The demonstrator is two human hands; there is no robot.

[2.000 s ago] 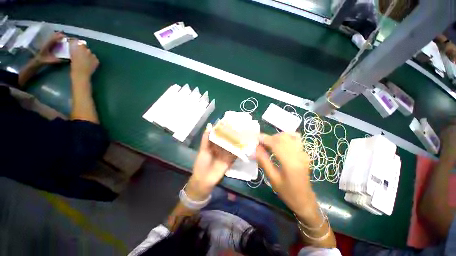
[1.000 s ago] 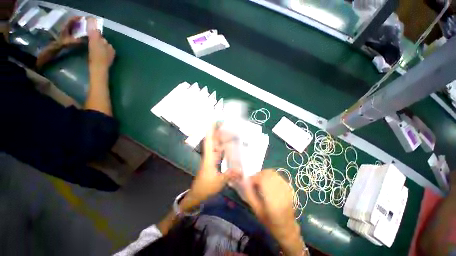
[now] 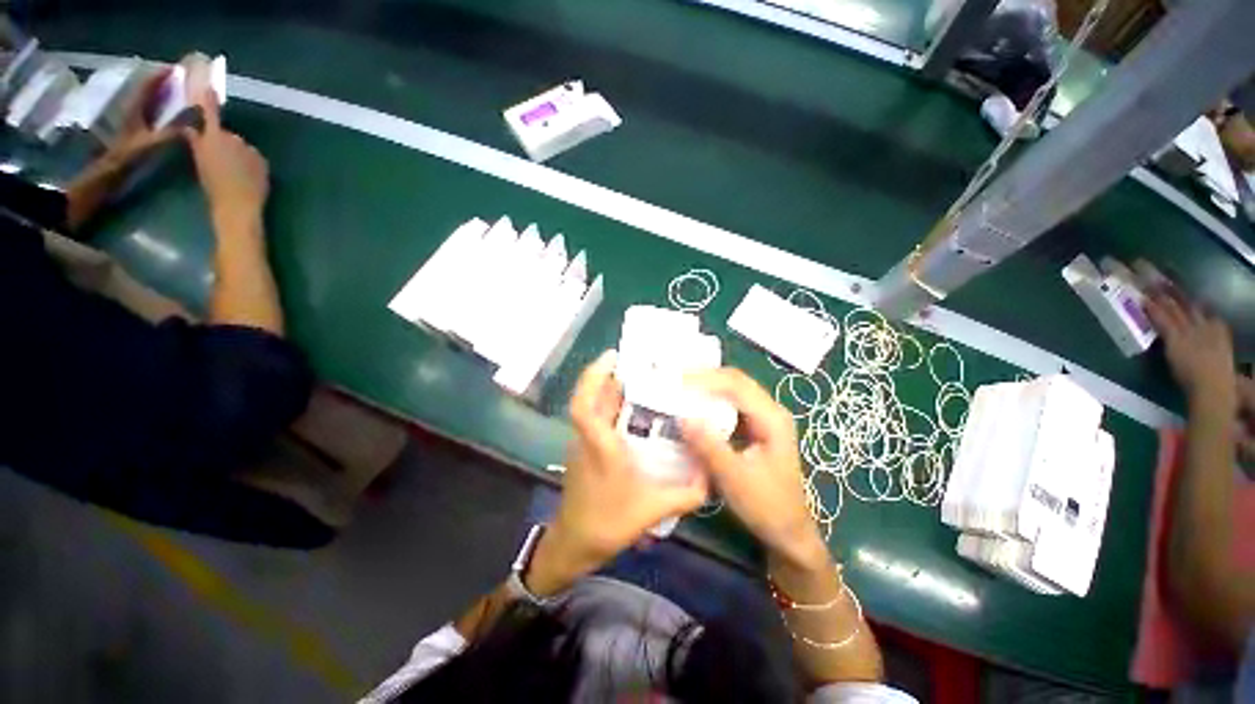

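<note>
A white carton (image 3: 658, 437) with a dark printed mark is held between both my hands, above the near side of the worktop. My left hand (image 3: 606, 461) grips its left side. My right hand (image 3: 754, 447) has its fingers on its right side. A stack of white box blanks (image 3: 666, 344) lies just beyond my hands and is partly hidden by them. Set-aside white cartons (image 3: 496, 296) stand in a row to the left, with pointed flaps up.
Pale rubber bands (image 3: 864, 420) and small white cards (image 3: 783, 327) lie right of my hands. A reserve blank stack (image 3: 1030, 481) is further right, beside a red mat (image 3: 1163, 619). One pack (image 3: 560, 121) lies on the belt. Neighbours' hands show at both sides; a grey post slants at right.
The yellow-orange patch seen earliest in my hands no longer shows; the dark print does. My hands have come together around the carton. At right, a neighbour's hand has reached to a pack on the belt.
</note>
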